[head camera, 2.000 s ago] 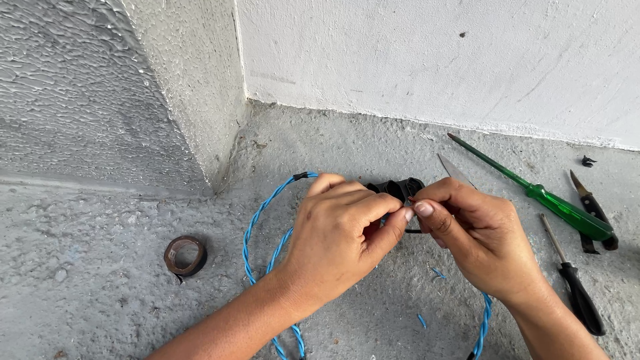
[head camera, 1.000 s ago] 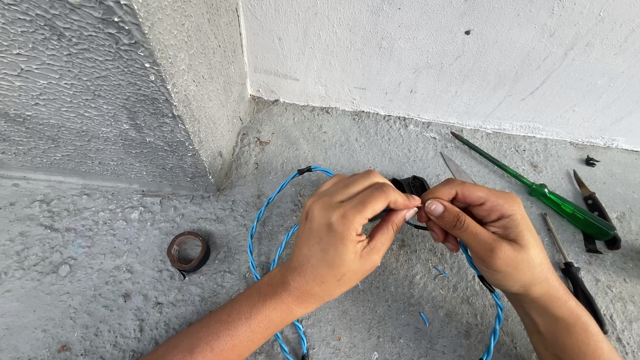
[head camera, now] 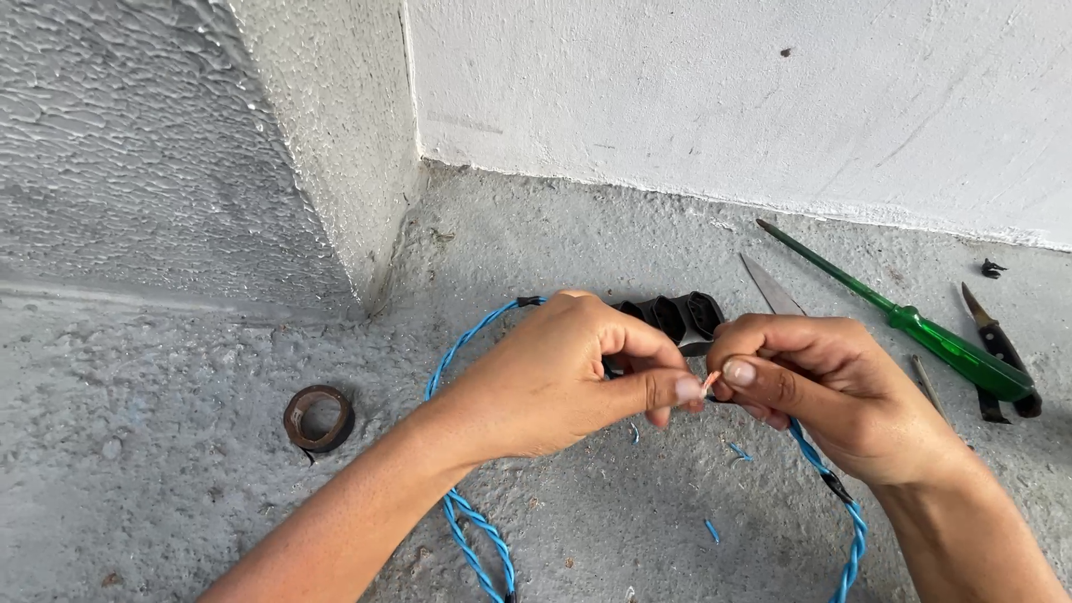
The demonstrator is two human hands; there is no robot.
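Note:
Bare copper strands point(head camera: 711, 382) show between my fingertips. My left hand point(head camera: 578, 377) pinches them from the left between thumb and fingers. My right hand point(head camera: 804, 385) grips the end of a twisted blue electrical wire point(head camera: 852, 536), which runs down from beneath it and has a black tape wrap. Behind the fingers lies a black multi-socket outlet point(head camera: 670, 318), partly hidden by my left hand. More twisted blue wire point(head camera: 456, 356) loops on the concrete floor left of my left hand, with black tape near its top.
A roll of black electrical tape point(head camera: 319, 419) lies at left. To the right are a green-handled screwdriver point(head camera: 921, 327), a knife blade point(head camera: 770, 286), a black-handled knife point(head camera: 997, 339) and a metal shaft point(head camera: 928, 387). Blue insulation scraps point(head camera: 712, 531) dot the floor. Walls point(head camera: 670, 100) rise behind.
The fingertips have parted slightly, and copper strands now show between them. The blue wire below my right hand shows more than two seconds ago.

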